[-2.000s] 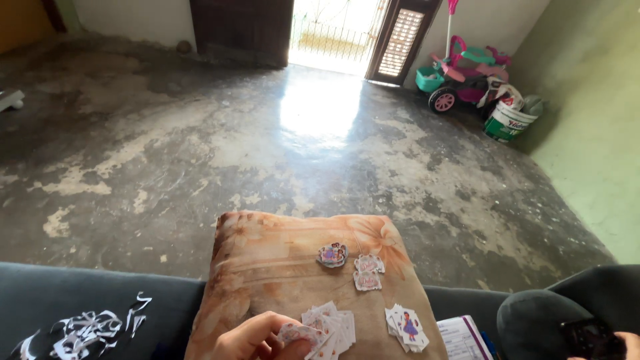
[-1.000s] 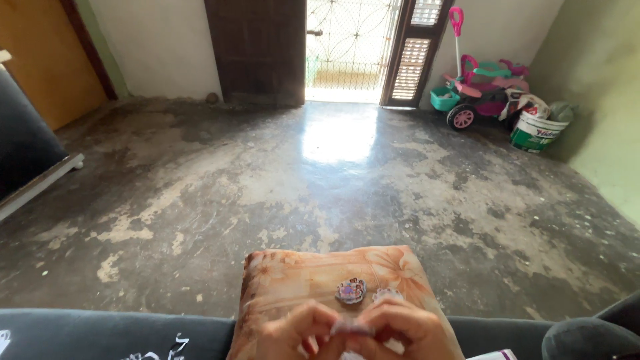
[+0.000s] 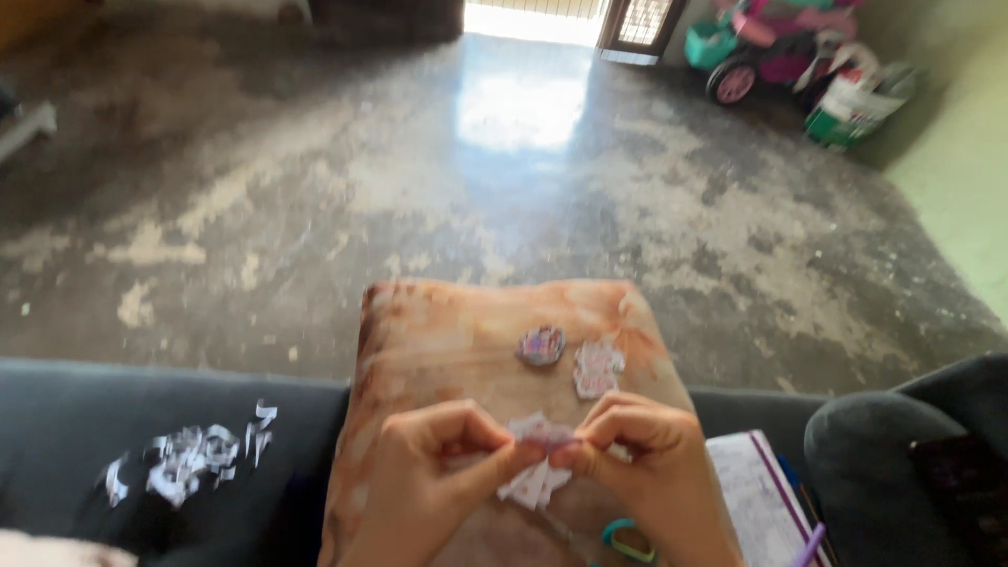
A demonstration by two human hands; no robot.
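Over an orange-brown patterned cushion [image 3: 441,331], my left hand [image 3: 449,465] and my right hand [image 3: 646,465] meet, their thumbs and fingers pinching a small paper cutout [image 3: 547,441] between them. Its print is blurred. Below it on the cushion lies a pile of white paper cutouts [image 3: 535,484]. Farther up the cushion are a round stack of colourful cutouts [image 3: 541,346] and, to its right, some pale pink-and-white cutouts [image 3: 598,368]. Scissors with a teal handle [image 3: 628,539] lie beside my right wrist, partly hidden.
Curled paper scraps [image 3: 193,461] lie on the dark sofa seat [image 3: 299,402] at left. A notebook with writing [image 3: 760,488] and a purple pen [image 3: 809,545] are at right, near a dark phone-like object [image 3: 961,480]. Beyond the floor stand a pink ride-on toy [image 3: 780,39] and a bucket [image 3: 850,114].
Two seconds ago one hand was at the card pile; both hands now hold a cutout together. The teal-handled scissors now show. The view has tilted up and back down.
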